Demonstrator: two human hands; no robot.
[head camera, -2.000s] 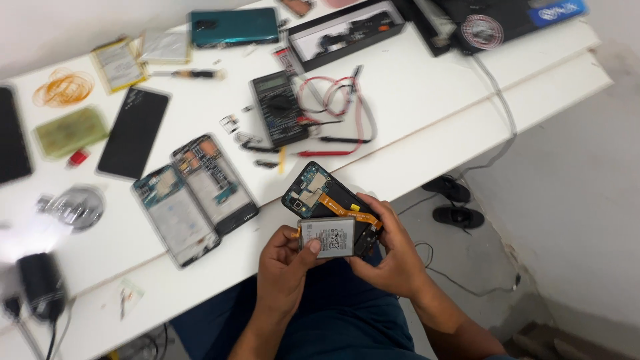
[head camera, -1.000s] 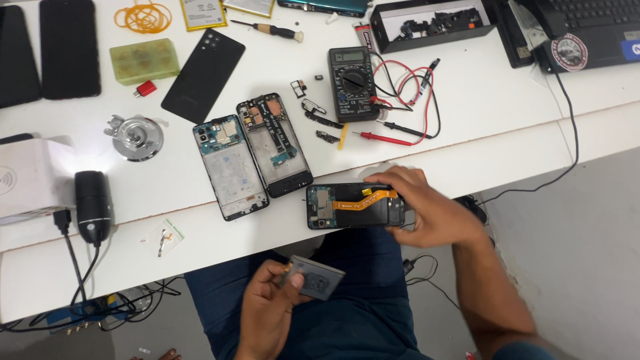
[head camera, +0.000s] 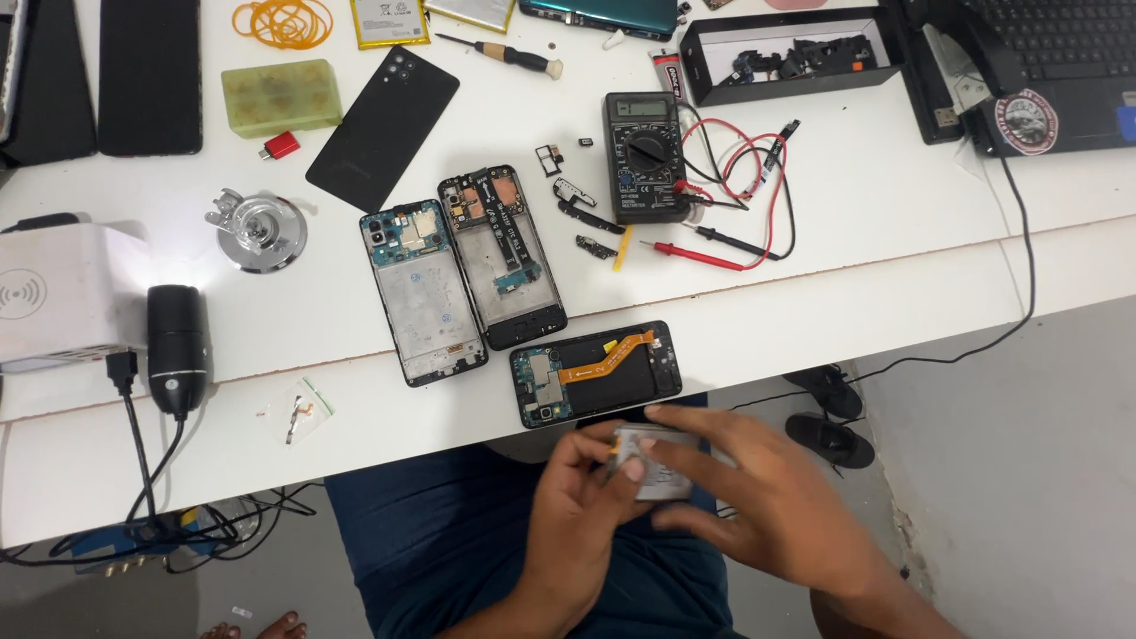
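Above my lap, just off the table's front edge, my left hand (head camera: 581, 515) grips a silver-grey phone battery (head camera: 661, 475) between thumb and fingers. My right hand (head camera: 754, 488) is spread over the battery's right side, fingers apart; whether it touches the battery cannot be told. Right above the hands, an opened phone (head camera: 612, 368) with an orange flex cable (head camera: 608, 359) lies at the table edge. Two more opened phone frames lie side by side behind it, one with a bare grey bay (head camera: 424, 311), the other with a black flex cable (head camera: 506, 222).
A digital multimeter (head camera: 643, 160) with red and black probes lies behind. Around it are a black box of parts (head camera: 790, 62), a black back cover (head camera: 383, 129), a screwdriver (head camera: 510, 58) and a laptop (head camera: 1056, 71). At left are a microscope camera (head camera: 176, 346) and a small plastic bag (head camera: 302, 413).
My right hand has let go of the opened phone, which now lies on the table edge, and has come down beside the battery. My left hand still holds the battery, now nearer the phone.
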